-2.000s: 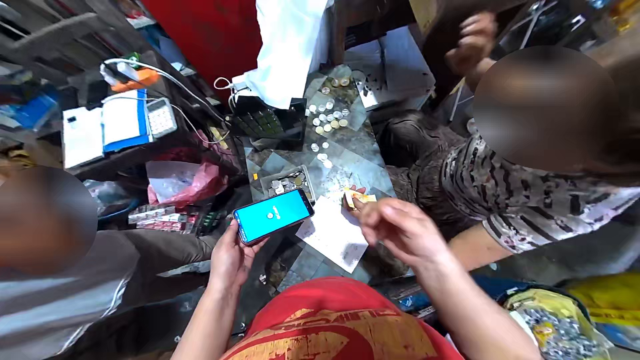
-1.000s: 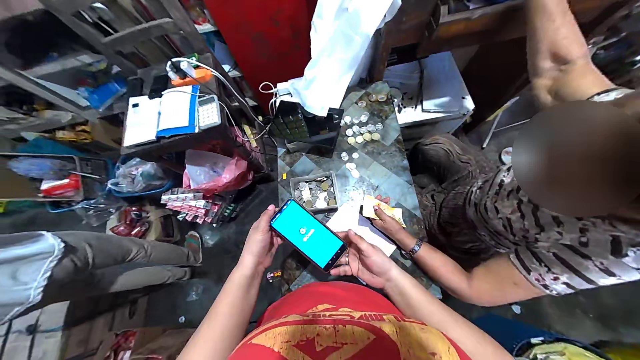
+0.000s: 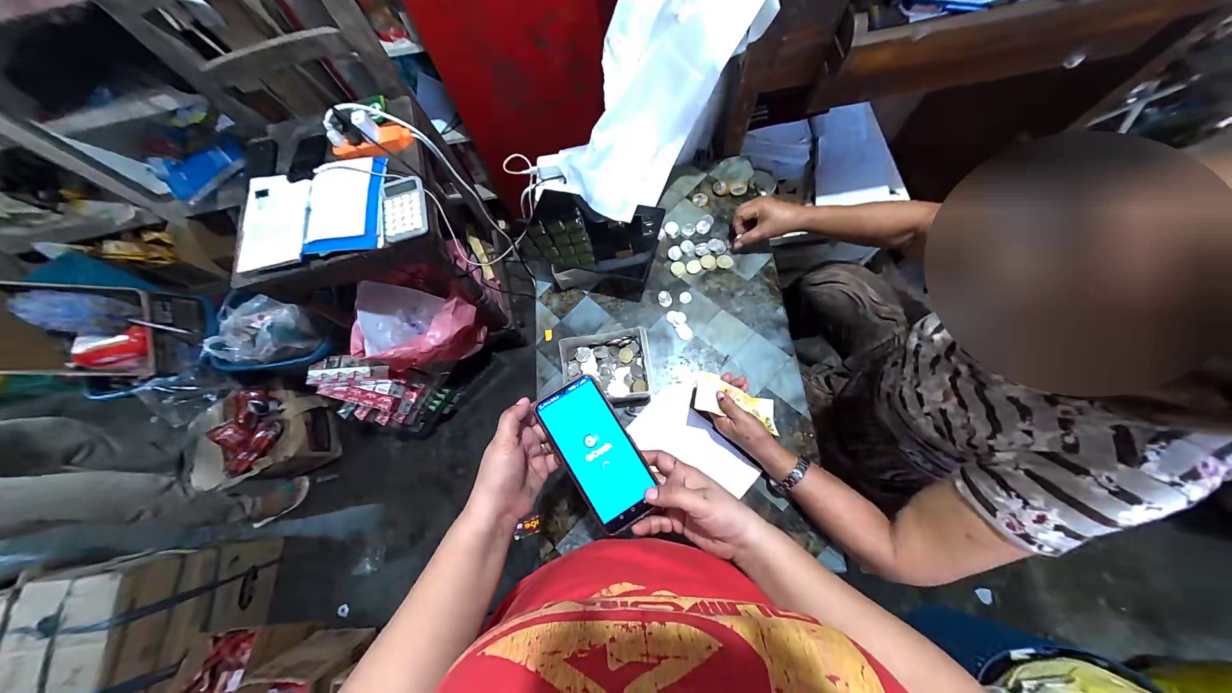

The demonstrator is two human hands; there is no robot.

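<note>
A smartphone [image 3: 599,454] with a bright turquoise screen lies tilted between both hands. My left hand [image 3: 515,457] grips its left edge, while my right hand [image 3: 695,507] holds its lower right edge, thumb near the bottom corner. Just beyond the phone, a clear plastic container [image 3: 645,356] holds coins. White paper [image 3: 698,448] lies on the tiled table [image 3: 736,332]. At the right a seated person holds yellowish banknotes [image 3: 736,404] in one hand [image 3: 756,433]; the other hand [image 3: 765,221] is beside stacks of coins [image 3: 700,252] at the table's far part.
A notebook [image 3: 342,214], a calculator [image 3: 404,208] and an orange power strip [image 3: 373,140] lie on a side table at the left. White cloth [image 3: 654,106] hangs over a dark crate [image 3: 587,236]. Cardboard boxes [image 3: 144,597] stand at the lower left; another person's legs show at the left edge.
My right hand, raised off the phone two seconds ago, now holds it too. The phone has turned from crosswise to more upright. The seated person's raised hand has come down to the coins.
</note>
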